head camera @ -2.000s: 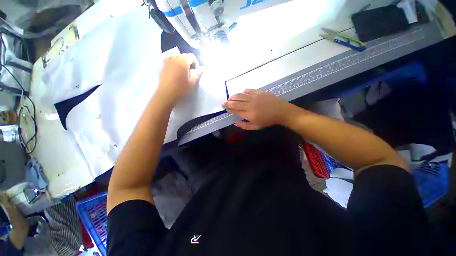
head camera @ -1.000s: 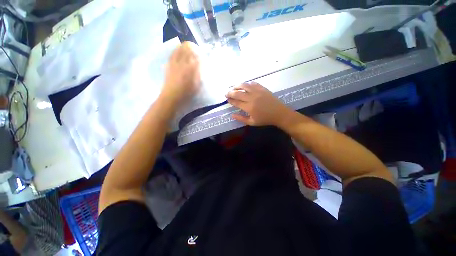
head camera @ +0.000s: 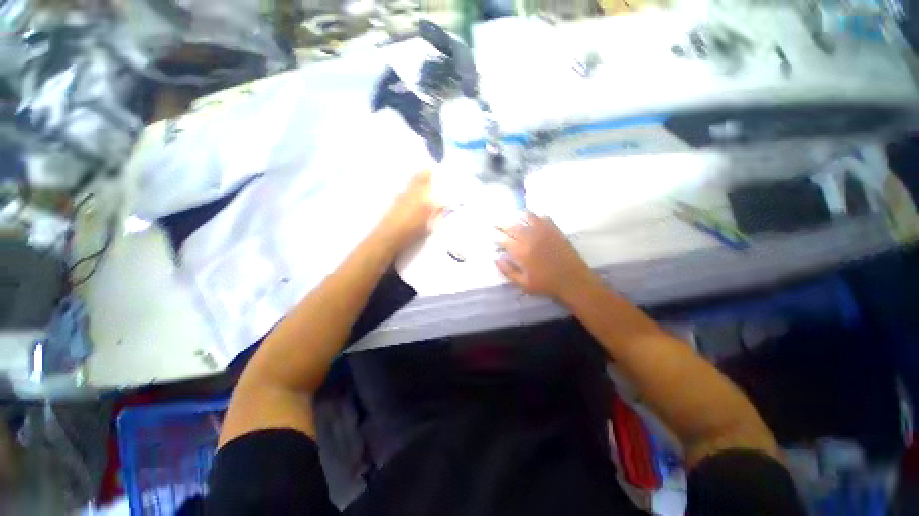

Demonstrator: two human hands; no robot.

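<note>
A white panel (head camera: 312, 151) lies across the left of the machine table, with parts of a dark garment panel (head camera: 207, 217) showing at its left and below my left forearm. The industrial lockstitch machine (head camera: 615, 141) stands over the work, its needle area lost in bright light. My left hand (head camera: 413, 210) rests on the white cloth left of the needle. My right hand (head camera: 539, 254) is at the cloth just right of and below the needle. The view is blurred, and whether the fingertips pinch the cloth is unclear.
The table-edge ruler (head camera: 645, 282) runs along the front edge. Yellow-green thread snips (head camera: 713, 224) and a flat black rectangle (head camera: 781, 206) lie at the right. Below the table are a blue basket (head camera: 166, 454) at left and a red basket (head camera: 633, 443) at right.
The view has tilted up, showing more of the machine and the area behind it. My right hand has moved up towards the needle. The dark cloth edge at the ruler now lies further left.
</note>
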